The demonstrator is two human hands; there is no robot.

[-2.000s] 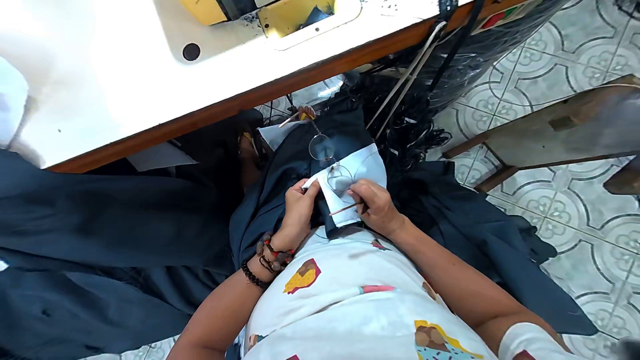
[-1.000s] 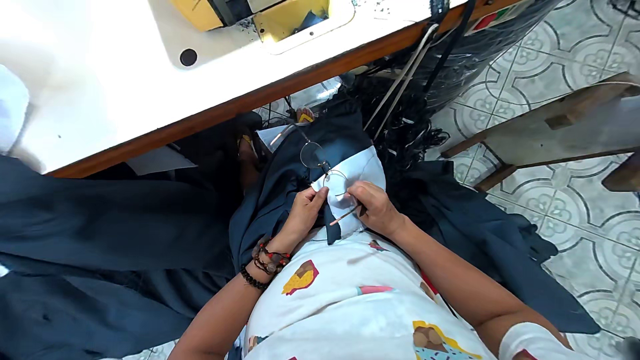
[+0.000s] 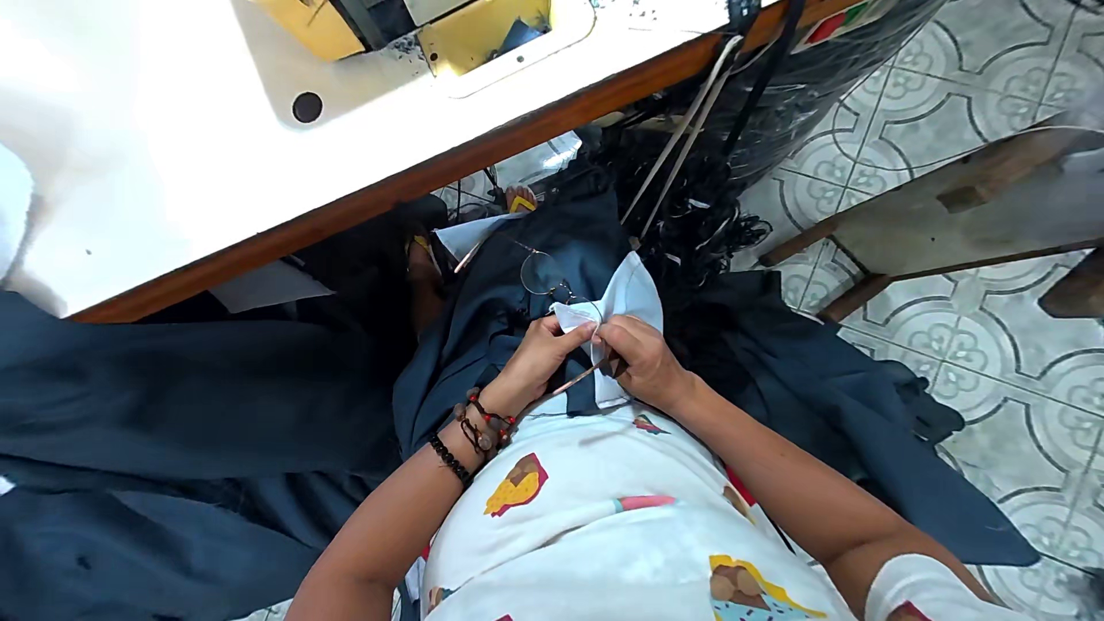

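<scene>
Dark navy fabric [image 3: 492, 336] lies across the lap, with a piece of white cloth [image 3: 636, 289] on it. My left hand [image 3: 552, 349], with beaded bracelets at the wrist, pinches the white cloth's near left edge. Close against it, my right hand [image 3: 642, 358] grips the same cloth; a small dark item shows under its fingers, too hidden to name. A pair of thin-rimmed eyeglasses [image 3: 542, 273] hangs in view above the hands, one temple reaching down beside the left wrist.
A white sewing table [image 3: 172, 207] with wooden edging and a yellow machine [image 3: 483, 39] stands in front. More navy fabric [image 3: 190, 405] is heaped at left and right. Cords [image 3: 690, 129] hang beside a plastic-wrapped bundle [image 3: 802, 95]. A wooden piece of furniture [image 3: 966, 207] stands on the tiled floor at right.
The white cloth, spread flatter two seconds ago, is now gathered and folded up between the fingers. Both hands have come closer together.
</scene>
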